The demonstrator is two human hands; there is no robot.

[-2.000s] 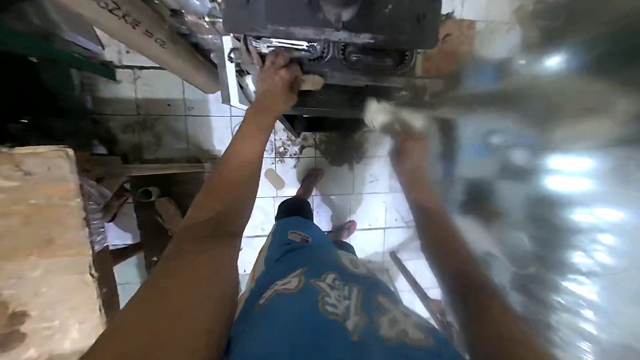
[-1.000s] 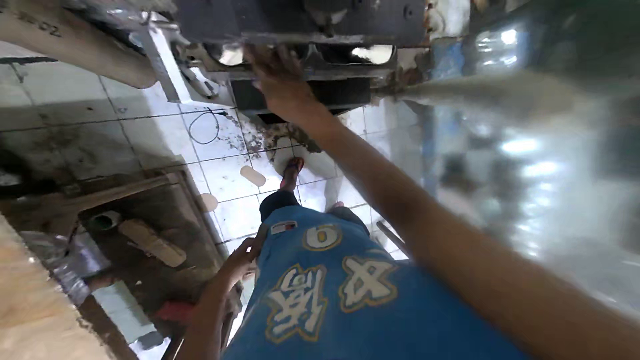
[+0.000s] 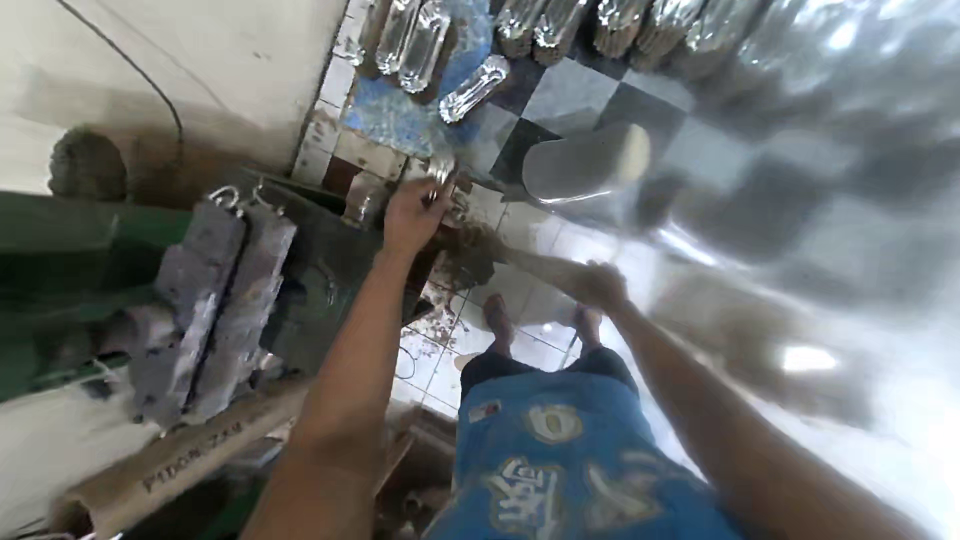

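Observation:
My left hand (image 3: pixel 412 217) reaches forward at the centre, its fingers bent around the near end of a small shiny piece (image 3: pixel 442 166) beside the edge of a dark bench. On the right, my right hand (image 3: pixel 606 285) is blurred at the end of a long brownish thing (image 3: pixel 544 268); whether its fingers grip it cannot be seen. Beyond the left hand, a shiny oblong piece (image 3: pixel 474 88) lies on a blue-stained patch of floor. A grey, rounded block with a pale end (image 3: pixel 585 166) appears between the hands and the checkered floor.
Several shiny oblong pieces (image 3: pixel 424 46) line the far side. At left, two dark metal blocks (image 3: pixel 232 307) stand against green machinery (image 3: pixel 67 285). Below them lies a cardboard tube (image 3: pixel 180 465) bearing writing. My bare feet (image 3: pixel 499 319) are on white floor tiles (image 3: pixel 532 349).
The view has swung strongly away from the machine. My left hand, low by the blue shirt a second ago, now reaches forward. My right hand has left the machine and is out to the right.

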